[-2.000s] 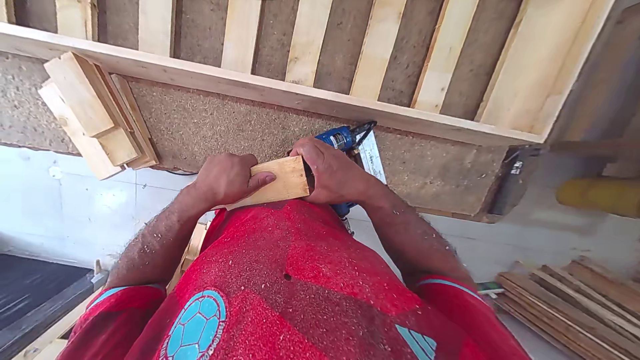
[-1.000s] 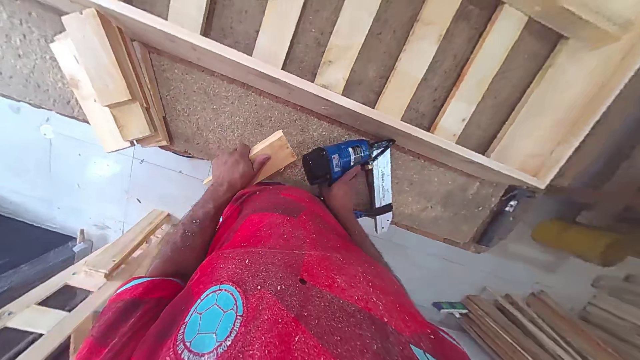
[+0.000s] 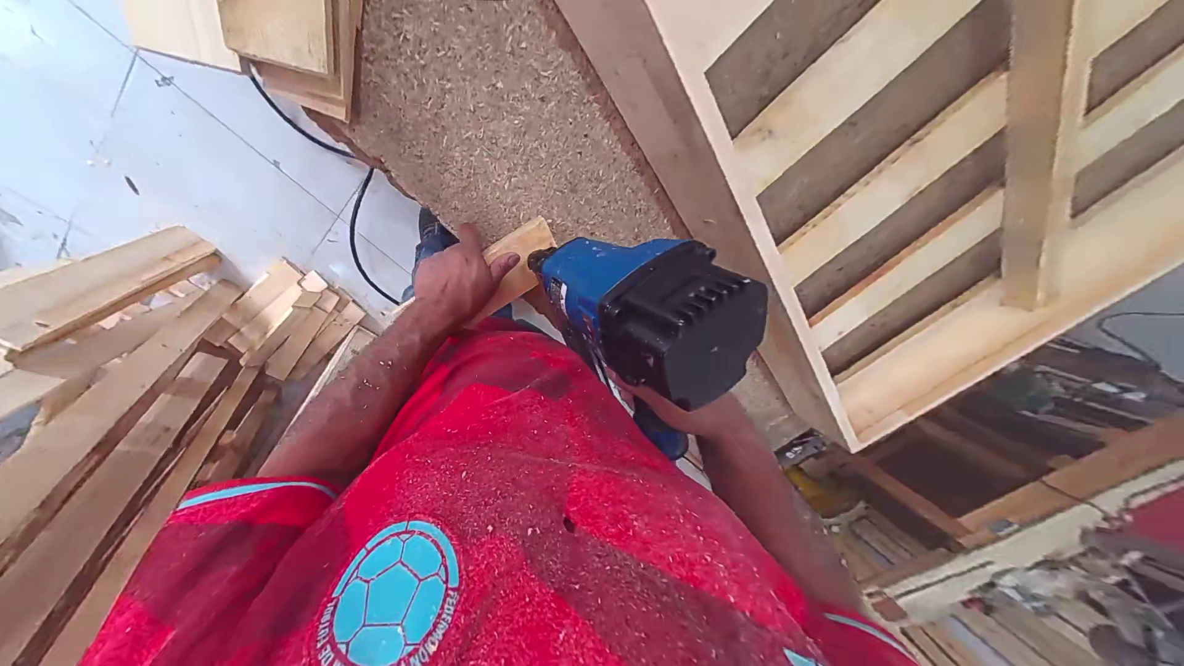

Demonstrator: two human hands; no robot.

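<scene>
My left hand (image 3: 455,282) grips a short wooden board (image 3: 518,264) close to my body, at the near edge of the particleboard bench (image 3: 499,111). A blue and black power nailer (image 3: 638,296) is in my right hand (image 3: 671,407), which shows only in part beneath the tool's black head. The nailer's nose touches or nearly touches the board's far end, just right of my left fingers. How my right fingers lie on the handle is hidden.
A slatted wooden frame (image 3: 814,370) lies on the bench at the right. Flat boards (image 3: 277,37) are stacked at the upper left. Loose wooden slats (image 3: 120,416) fill the left side. A black cable (image 3: 354,231) hangs beside the bench over the tiled floor.
My right hand, first at the board, took hold of the nailer lying on the bench and has brought it to the board. My left hand keeps the board. The view has turned strongly.
</scene>
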